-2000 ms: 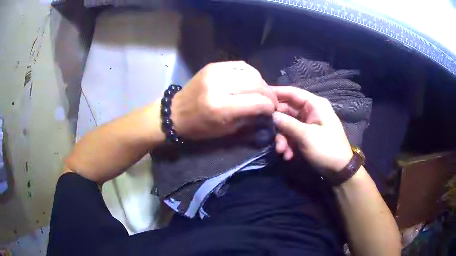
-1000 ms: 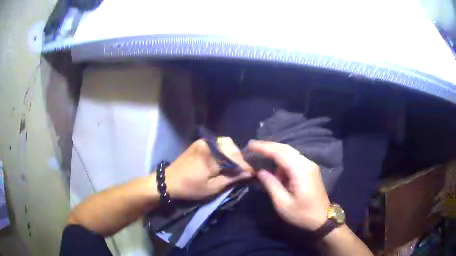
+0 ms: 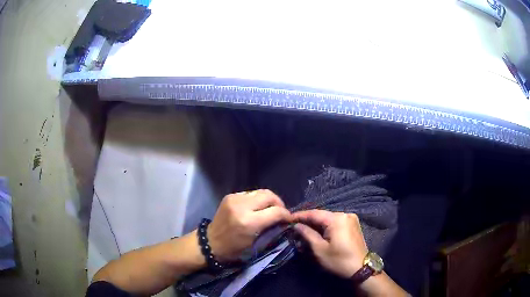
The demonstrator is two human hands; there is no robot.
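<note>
My left hand (image 3: 247,223), with a black bead bracelet, pinches the edge of a dark garment piece (image 3: 273,239) above my lap. My right hand (image 3: 334,238), with a watch, meets it fingertip to fingertip and pinches the same place. Pale lining strips (image 3: 255,270) show among dark layers below my left hand. A fanned stack of dark ribbed pieces (image 3: 372,203) lies on my lap beyond my right hand. What exactly the fingertips hold is partly hidden.
A white table (image 3: 302,46) with a ruler-marked edge (image 3: 325,104) spans the top. Dark items (image 3: 119,22) lie at its left corner. A white panel or cloth (image 3: 145,168) is below left. A brown box (image 3: 476,264) stands at lower right.
The view has tilted up, showing more table; hands and pieces appear lower. The dark strip raised over my left hand one second ago is down. The fingertips have come together.
</note>
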